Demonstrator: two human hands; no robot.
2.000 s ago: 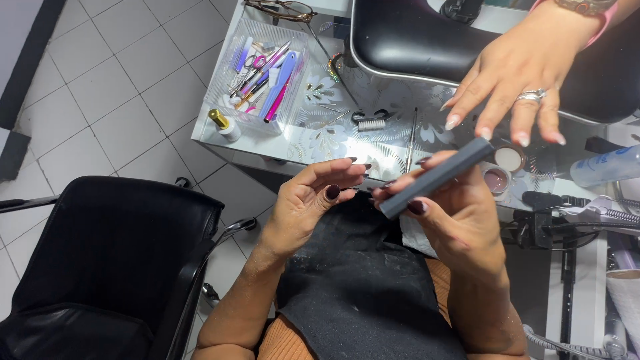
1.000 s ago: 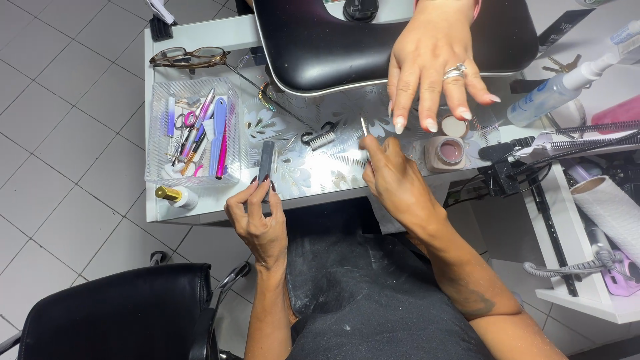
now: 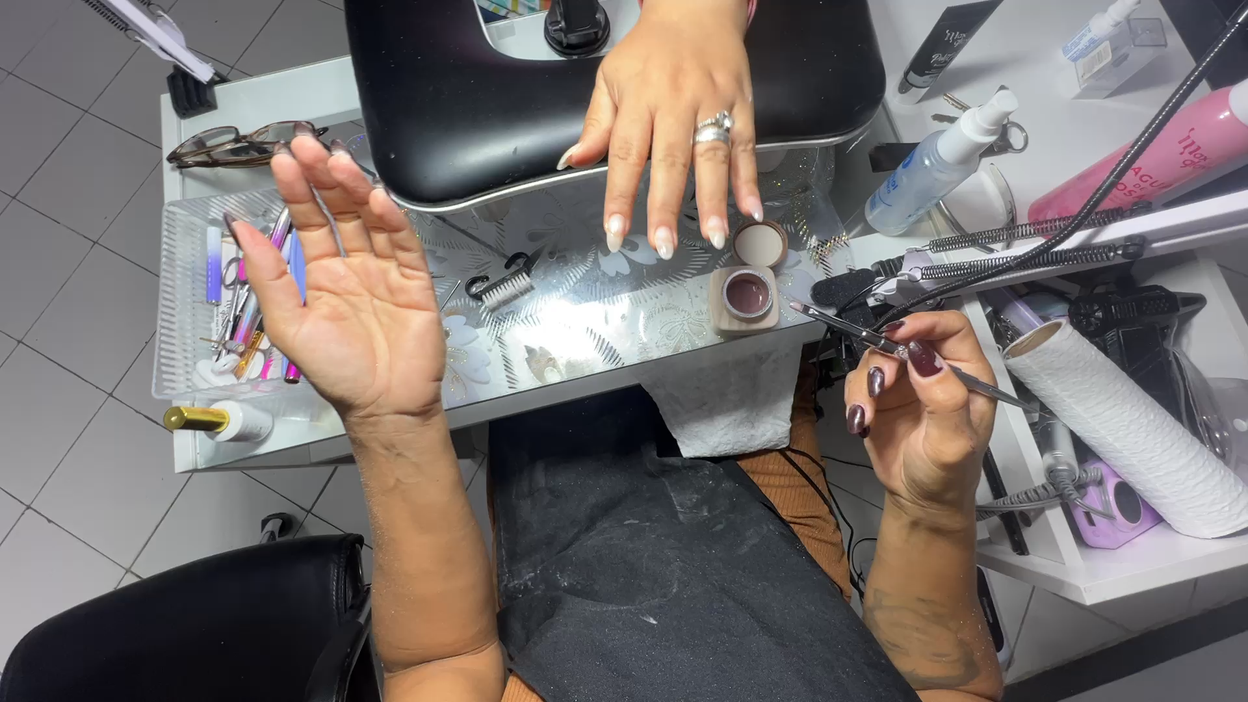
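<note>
My left hand (image 3: 356, 292) is raised palm up, fingers apart and holding nothing, over the right side of a clear plastic tray (image 3: 180, 302) of nail tools. Between the thumb and fingers of my right hand (image 3: 921, 409) is a thin nail brush (image 3: 873, 336), its tip pointing left toward an uncovered jar of pinkish gel (image 3: 748, 294). The jar's round lid (image 3: 760, 244) lies just behind it. Another person's hand (image 3: 673, 127), with rings and pale nails, reaches down from the black cushioned armrest (image 3: 468, 117), its fingertips above the glass tabletop.
A small nail brush with a black handle (image 3: 507, 285) lies mid-table. Eyeglasses (image 3: 244, 144) and a gold-capped bottle (image 3: 219, 419) are at left. At right stand a spray bottle (image 3: 936, 166) and a pink bottle (image 3: 1141, 161), above a paper roll (image 3: 1131, 429) in an open drawer. A black chair (image 3: 195, 624) stands lower left.
The dark nail file held in my left hand one second ago is no longer in it; that hand has opened and turned palm up. My right hand has moved right, away from the other person's hand, with the brush.
</note>
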